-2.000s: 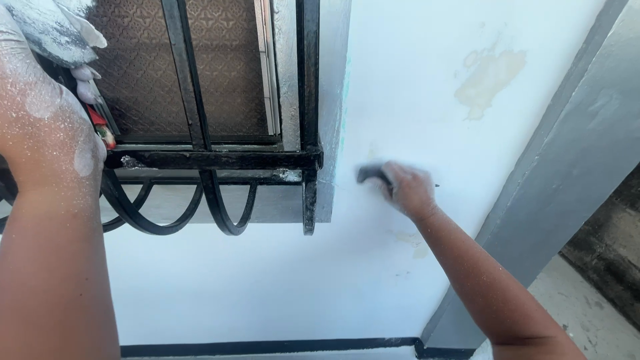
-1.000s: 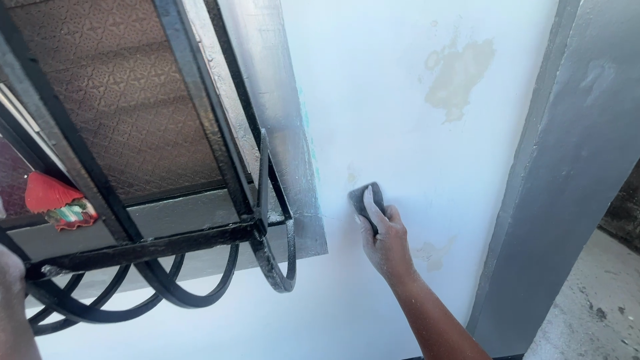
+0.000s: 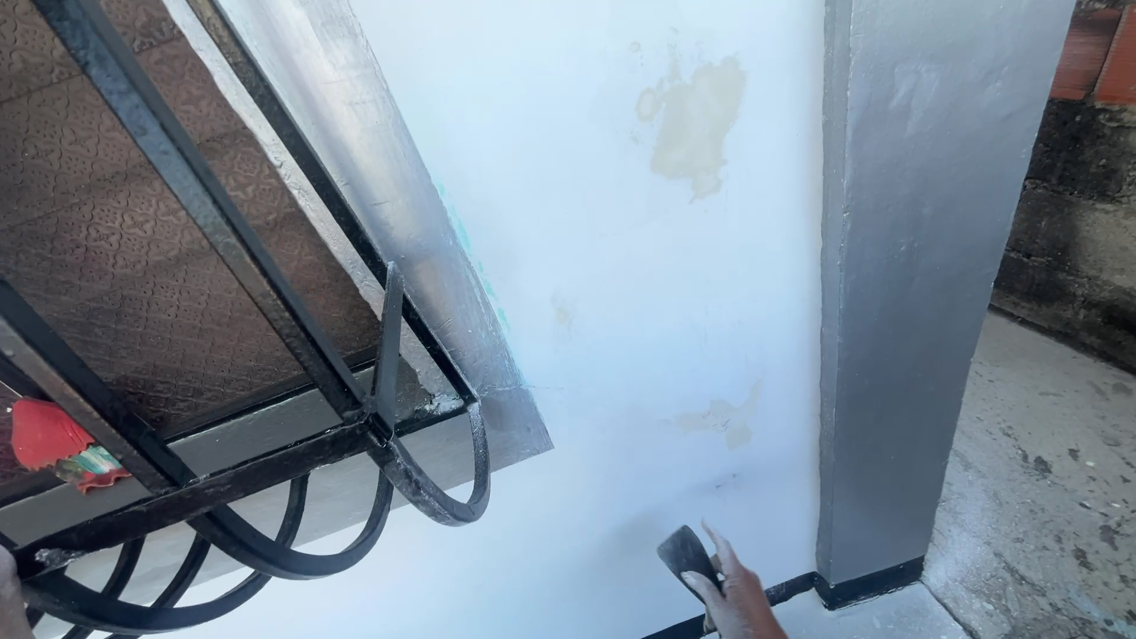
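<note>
Low in the view, my right hand [image 3: 741, 599] grips a dark, flat block [image 3: 688, 557], its kind not certain, close to the white wall [image 3: 603, 497]. Beige patches mark the wall: a large one [image 3: 701, 120] high up and a smaller one [image 3: 723, 422] above my right hand. Only a sliver of my left hand [image 3: 9, 590] shows at the left edge, against the corner of the black metal window grille [image 3: 266, 457]; its fingers are cut off by the frame. White dust lies on my right fingers.
Curved bars of the grille jut out beside a grey-painted window border [image 3: 506, 417]. A crumpled red item [image 3: 53, 435] sits behind the bars. To the right stand a grey pillar [image 3: 923, 284] with a black base and, beyond it, a stained concrete floor [image 3: 1021, 497].
My right hand has moved down the wall with the dark block, from beside the window border's lower corner. My left hand shows much less than two seconds ago. The view has shifted and tilted.
</note>
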